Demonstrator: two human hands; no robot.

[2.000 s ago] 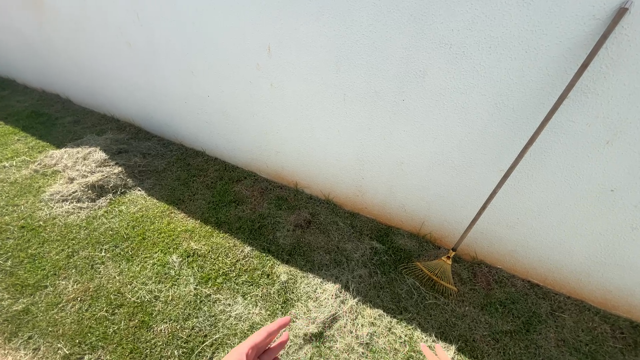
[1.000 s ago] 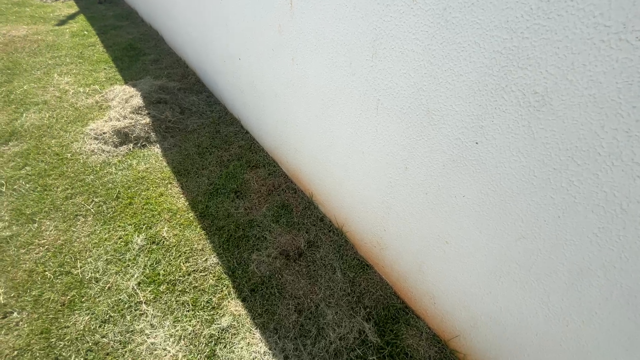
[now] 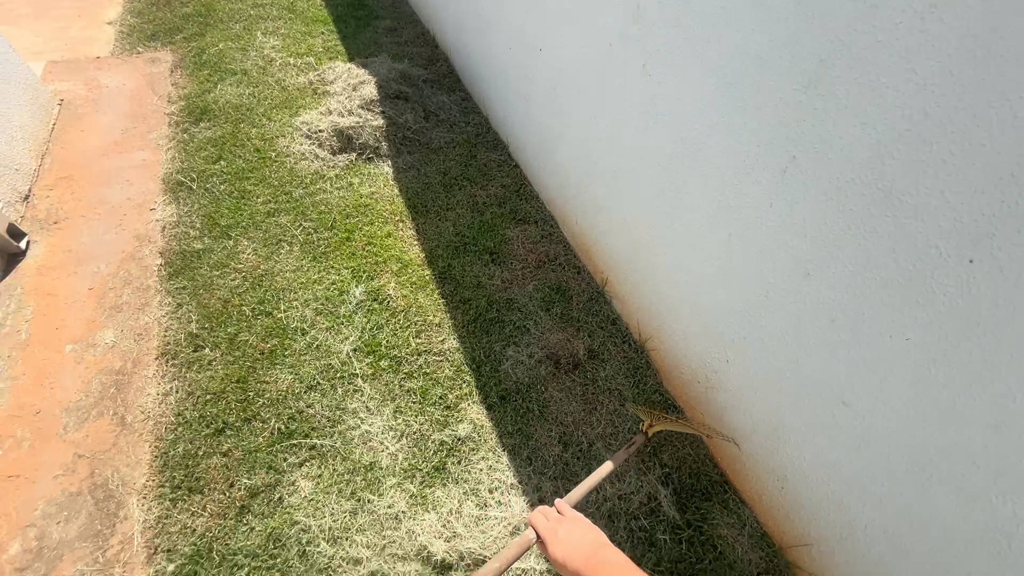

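My right hand (image 3: 570,538) grips the wooden handle (image 3: 596,482) of a rake near the bottom edge. The handle slants from the bottom edge up to the right. Its yellow fan-shaped leaf rake head (image 3: 678,424) is at the far end, in the shade beside the foot of the white wall, with its tines spread. Whether the tines touch the wall or the grass is unclear. My left hand is out of view. Farther up the lawn lies a pile of dry grass clippings (image 3: 344,116), partly in sun and partly in shade.
A textured white wall (image 3: 760,200) with an orange-stained base runs along the right. Loose clippings lie on the grass (image 3: 264,320). An orange-stained paved strip (image 3: 88,264) borders the lawn on the left, with a pale wall (image 3: 22,128) and the end of a spout-like piece (image 3: 12,240) beside it.
The rake, leaning on the wall two seconds ago, is now in my right hand, its handle lowered. The view has turned along the lawn.
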